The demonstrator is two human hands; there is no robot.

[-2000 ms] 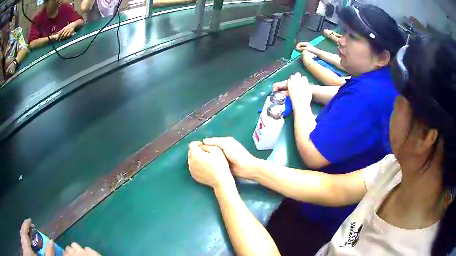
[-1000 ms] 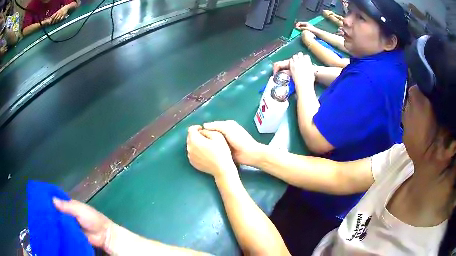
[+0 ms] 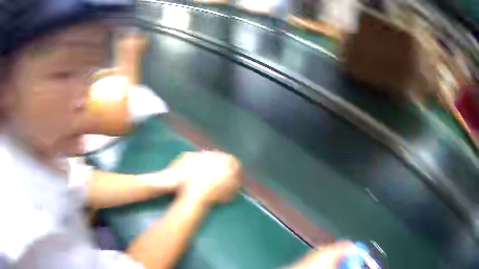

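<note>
The picture is strongly blurred. My left hand (image 3: pixel 328 255) is at the bottom edge, right of centre, partly cut off. It is closed around a light-blue solvent dispenser bottle (image 3: pixel 356 256) with a shiny top, also cut off by the bottom edge. My right hand is not in view. The blue cloth is not in view.
A person in a white top sits at the left, with clasped hands (image 3: pixel 207 176) on the green bench (image 3: pixel 231 231). Beyond are the reddish-brown edge strip (image 3: pixel 278 202), the dark green conveyor belt (image 3: pixel 294 152), its metal rail and a brown box-like shape (image 3: pixel 381 52).
The view has swung from the neighbours on the right to a person on the left. My right hand and the blue cloth have left the picture. The light-blue bottle is in view at the bottom.
</note>
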